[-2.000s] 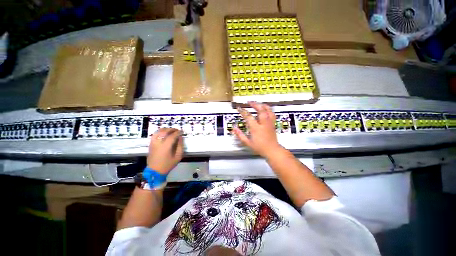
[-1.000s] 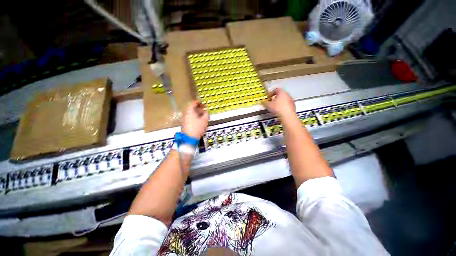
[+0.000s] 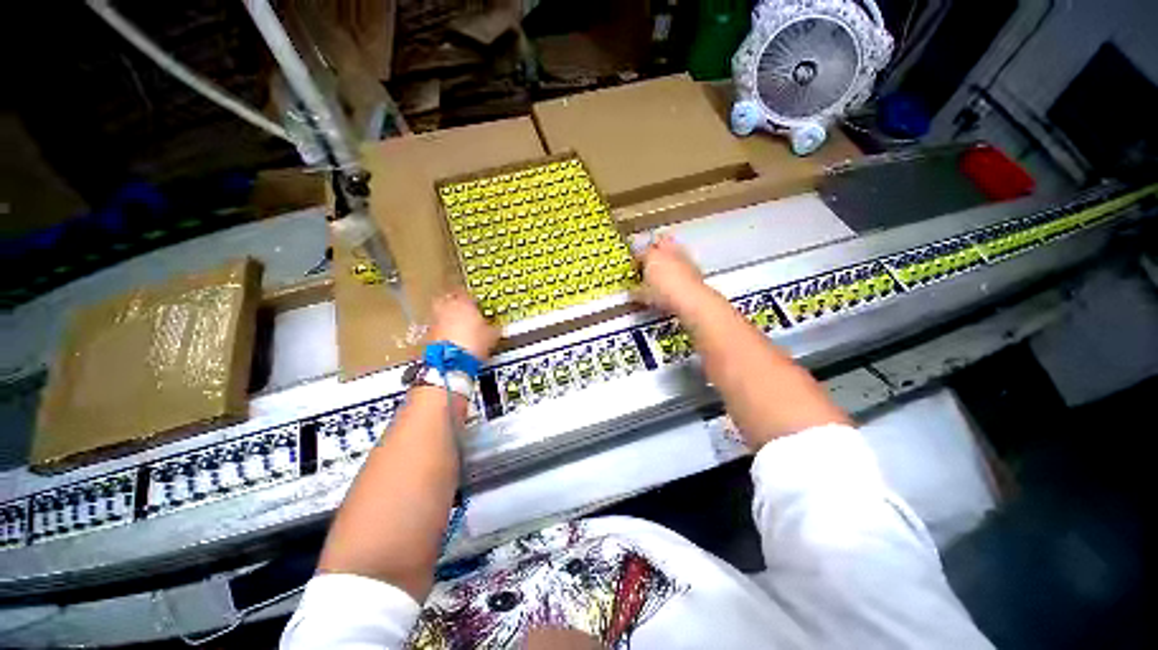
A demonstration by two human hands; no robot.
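A component tray (image 3: 540,239) full of rows of yellow-and-black blocks lies behind the conveyor rail, slightly tilted in view. My left hand (image 3: 462,326) is at its near left corner. My right hand (image 3: 667,272) is at its near right corner. The fingertips of both hands touch or nearly touch the tray's edge; the exact grip is too small to tell. Circuit board panels (image 3: 569,370) lie in a row on the conveyor rail (image 3: 597,419) in front. Panels to the right hold yellow blocks; the left ones show none. A blue strap is on my left wrist.
A taped closed carton (image 3: 146,362) lies at the left. A hanging tool (image 3: 368,241) with a thin nozzle hangs over the cardboard work pad (image 3: 362,333). Cardboard (image 3: 648,133) lies behind the tray. A white fan (image 3: 808,74) stands at the back right, and a red container (image 3: 997,173) farther right.
Both hands have moved from over the panels to the tray's near corners. The view has turned right. The panel left of my right hand now shows yellow blocks.
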